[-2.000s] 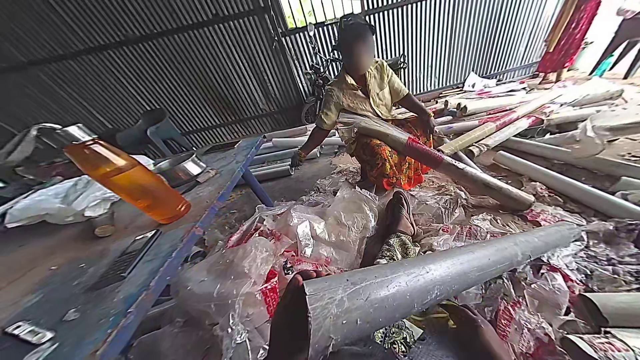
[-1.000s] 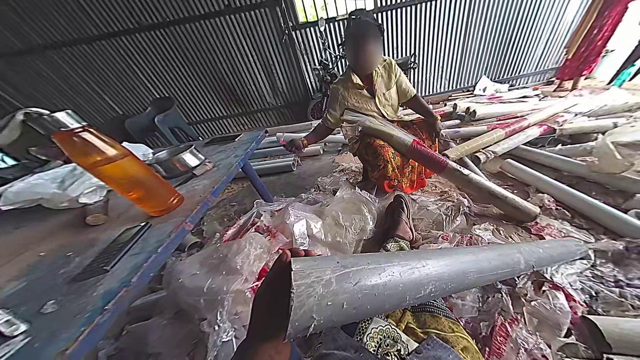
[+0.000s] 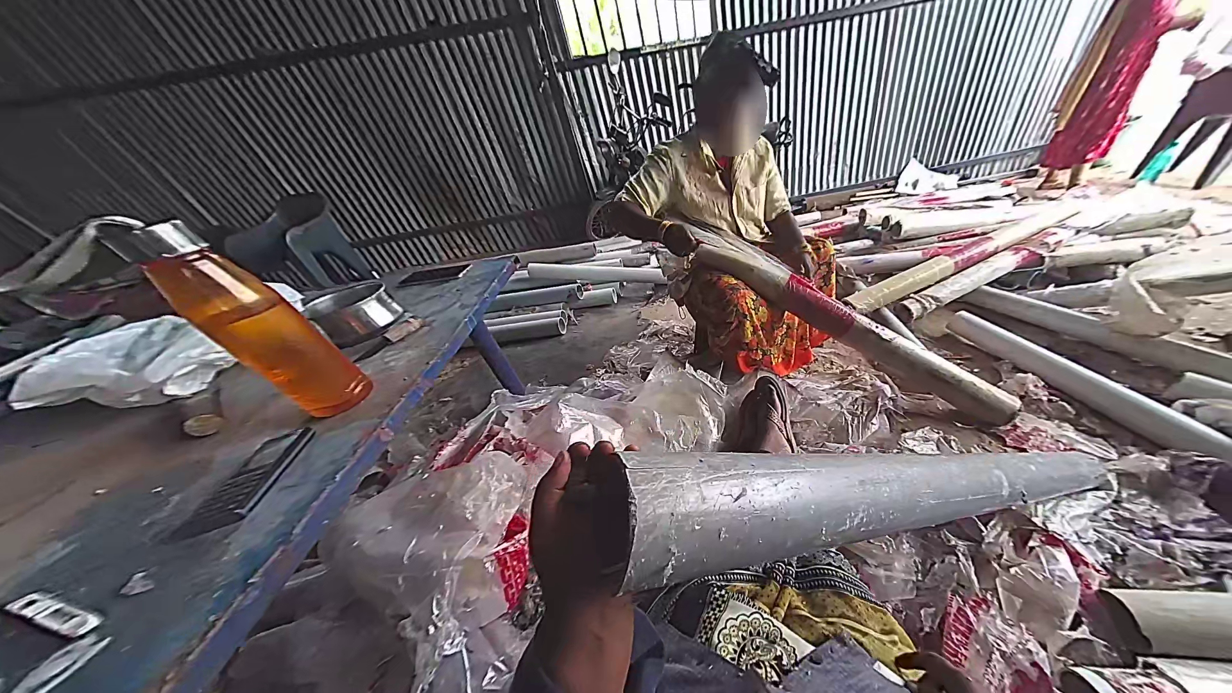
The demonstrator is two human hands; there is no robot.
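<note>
A grey plastic pipe (image 3: 847,505) lies across above my lap, its wide open end to the left. My left hand (image 3: 582,525) grips that end at the rim, and part of the fingers is hidden by the pipe. At the bottom edge, below the pipe, only a dark bit of my right hand (image 3: 934,671) shows; its fingers and what it touches cannot be made out. Patterned cloth (image 3: 770,626) lies under the pipe. Opposite sits a co-worker (image 3: 722,192) with both hands at a pipe wrapped in film with a red band (image 3: 866,337).
A blue table (image 3: 385,423) on the left bears an orange bottle (image 3: 260,332), a steel bowl (image 3: 356,313) and a phone-like thing (image 3: 53,614). Crumpled clear plastic film (image 3: 423,549) covers the floor. Several pipes (image 3: 1088,375) lie at the right, others (image 3: 597,274) behind the table.
The co-worker's hand on the left side has moved up from low beside the body onto the banded pipe. My right hand, plainer below the grey pipe at first, now barely shows.
</note>
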